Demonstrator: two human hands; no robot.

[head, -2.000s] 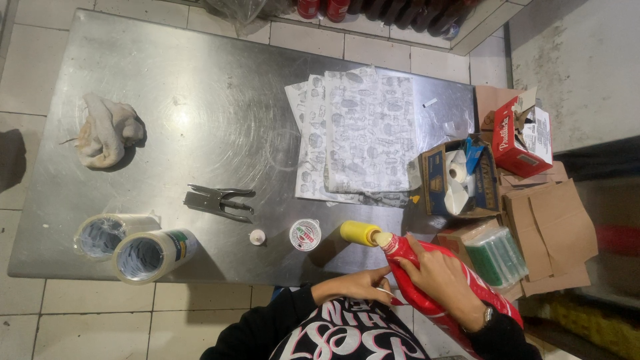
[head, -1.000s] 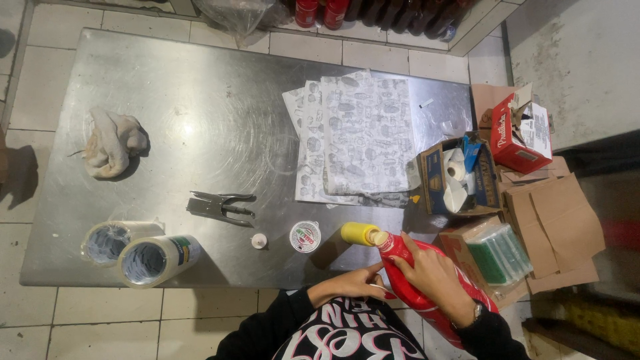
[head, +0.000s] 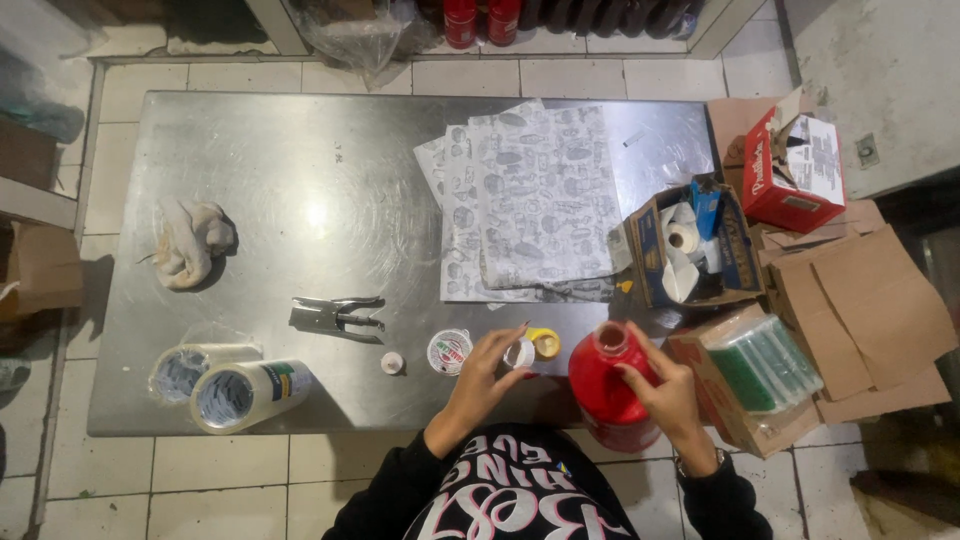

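Observation:
With my left hand (head: 480, 375) I hold a white cap (head: 519, 352) between thumb and fingers, above the table's near edge. Just right of it stands a yellow bottle (head: 543, 343), its top facing up. My right hand (head: 664, 382) grips a large red plastic bottle (head: 611, 390) near the shoulder; the bottle is roughly upright and its mouth shows uncapped. Left of my left hand lie a round printed lid (head: 449, 351) and a small white cap (head: 392, 363). A metal plier stapler (head: 337, 319) lies farther left.
Clear tape rolls (head: 251, 394) and a crumpled cloth (head: 191, 244) occupy the left of the steel table (head: 360, 202). Printed paper sheets (head: 547, 199) lie right of centre. An open carton (head: 694, 247), a red box (head: 793, 171), green sponges (head: 763, 364) and flattened cardboard (head: 862, 307) crowd the right side.
The red bottle, earlier tilted with its mouth at the yellow bottle, is now roughly upright and farther right. My left hand has moved up and left and now holds a white cap.

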